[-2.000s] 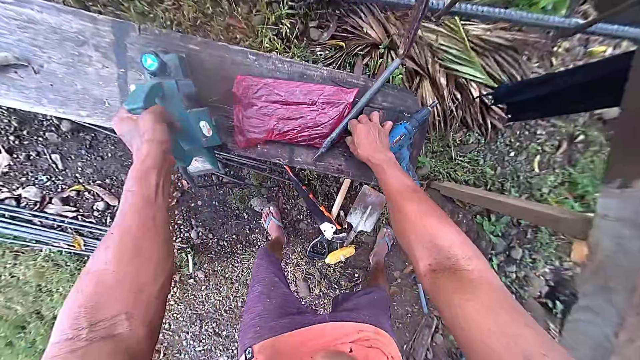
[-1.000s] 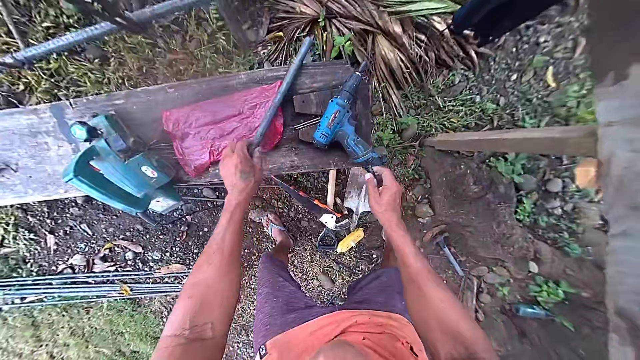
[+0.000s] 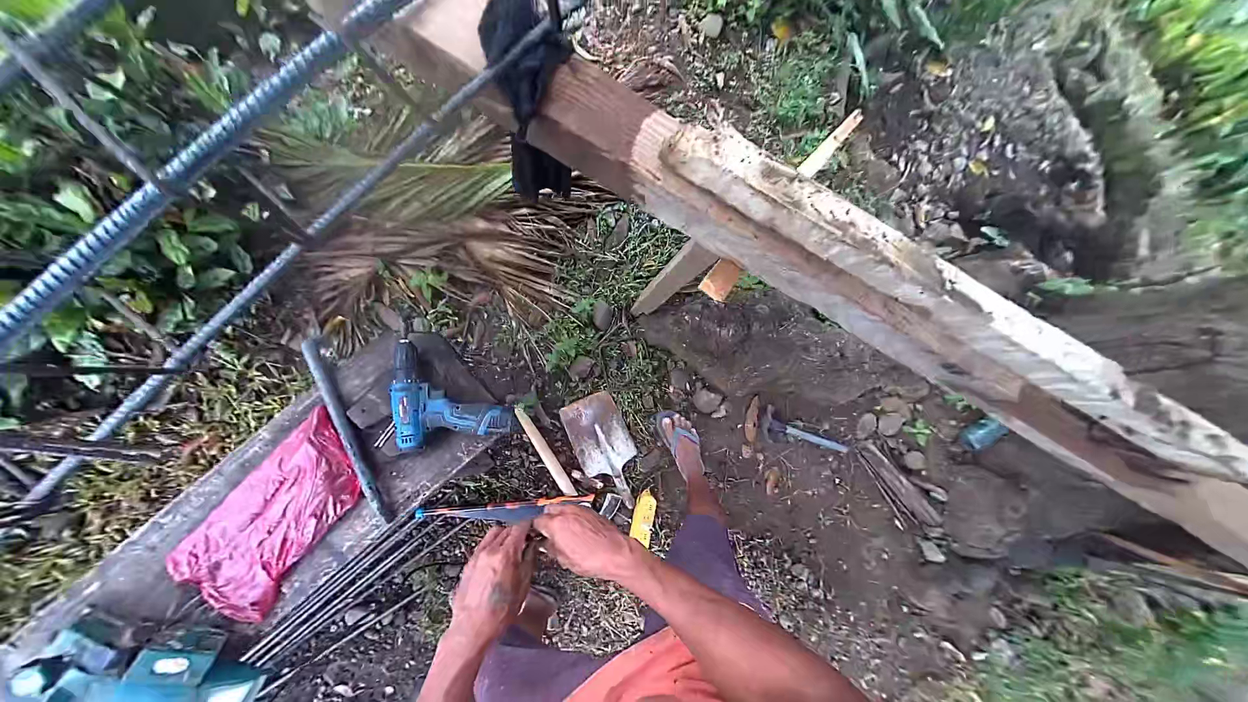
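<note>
My left hand and my right hand are close together in front of my body, fingers curled and nearly touching. Just beyond them is a long orange-and-dark tool with a blue tip, perhaps a handsaw; whether either hand grips it cannot be told. On the wooden plank bench lie a blue cordless drill, a grey metal bar and a pink plastic bag. A teal power tool is blurred at the lower left. A shovel blade, a wooden handle and a yellow object lie by my feet.
A thick timber beam crosses the upper right, with black cloth hanging on it. Ribbed rebar spans the upper left. Thin rods run beside the bench. A hammer-like tool lies on the soil.
My left hand has let go of the grey bar, now lying on the bench. My right hand has left the drill, and both hands have come together. The view has swung right.
</note>
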